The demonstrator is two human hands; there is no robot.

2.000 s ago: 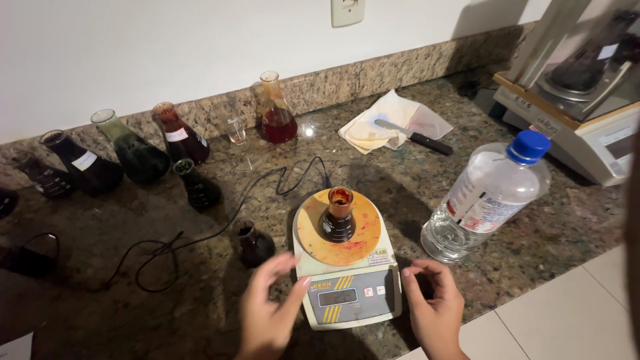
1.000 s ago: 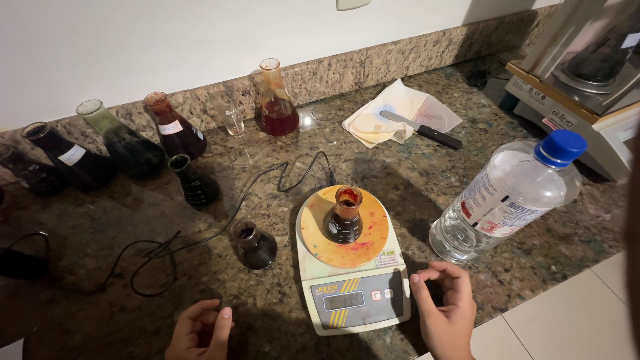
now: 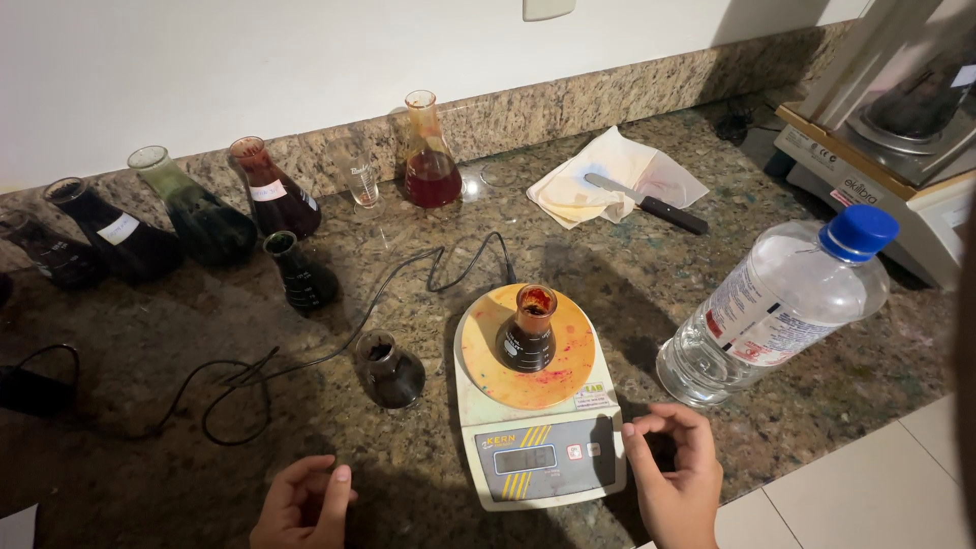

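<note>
A small Erlenmeyer flask with dark red contents (image 3: 528,335) stands upright on the stained orange pan of a Kern electronic balance (image 3: 541,465). My right hand (image 3: 675,473) is just right of the balance's display panel, thumb and fingers apart, holding nothing; whether it touches the casing I cannot tell. Lower left of the balance, my left hand (image 3: 305,499) hovers with its fingers curled loosely, holding nothing. A second small dark flask (image 3: 391,374) stands left of the balance. Right of the pan is a large clear plastic bottle (image 3: 770,320) with a blue cap, partly filled with clear liquid.
Several dark-filled Erlenmeyer flasks (image 3: 202,217) line the back left, beside a small graduated glass (image 3: 362,183) and a red-filled flask (image 3: 433,175). A black-handled knife (image 3: 671,213) lies on stained paper (image 3: 610,164). A black cable (image 3: 366,313) crosses the granite counter. Another balance (image 3: 862,168) stands at right.
My left hand has moved left, away from the balance, where it was near the display two seconds ago. My right hand remains at the balance's right side. The flask stays on the pan.
</note>
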